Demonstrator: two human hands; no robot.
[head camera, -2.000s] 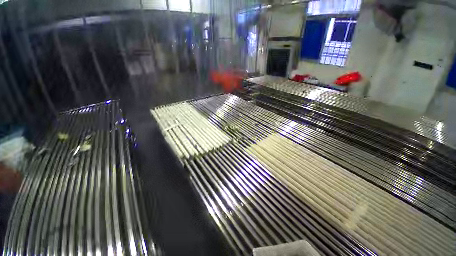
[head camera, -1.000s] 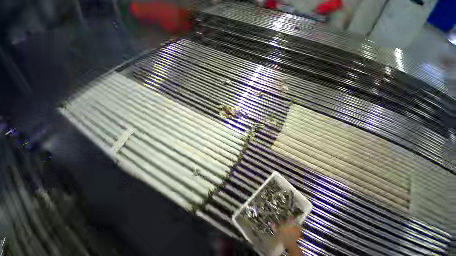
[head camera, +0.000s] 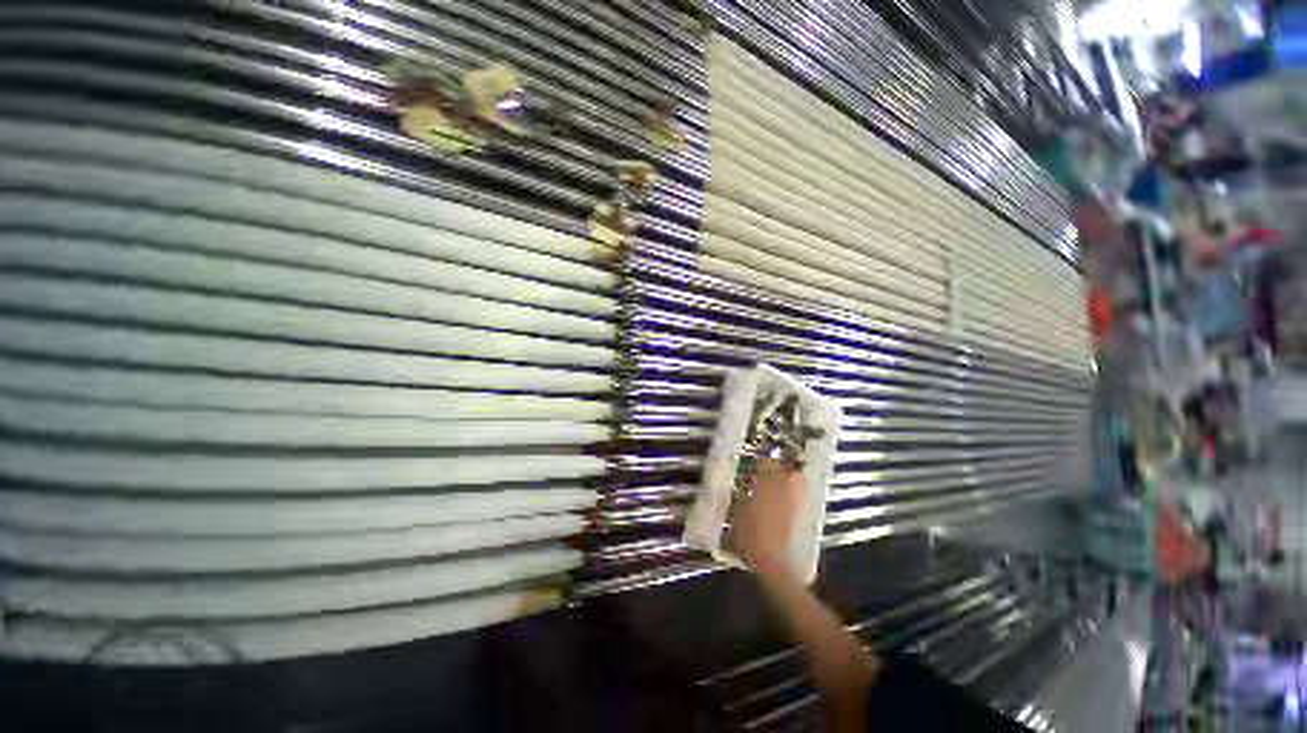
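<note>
A small white plastic tub (head camera: 702, 518) of shiny metal clips (head camera: 774, 430) sits tilted on the steel tubes, right of centre. My right hand (head camera: 770, 508) reaches into it from the lower right; its fingertips are among the clips, so their grip is hidden. A white pleated panel (head camera: 316, 372) lies over the tubes on the left. Small dark and metallic pieces line its right edge. A cream pleated panel (head camera: 817, 186) lies farther back on the right. My left hand is not in view.
Tan pads (head camera: 492, 95) and loose clips lie on the bare tubes behind the white panel. More steel tubes (head camera: 917, 430) run to the right. A dark gap borders the rack's near edge. The cluttered workshop at far right is blurred.
The view has come closer and turned, with the workshop now at the right. My right hand was at the tub one second ago and is now reaching farther into view, still in it.
</note>
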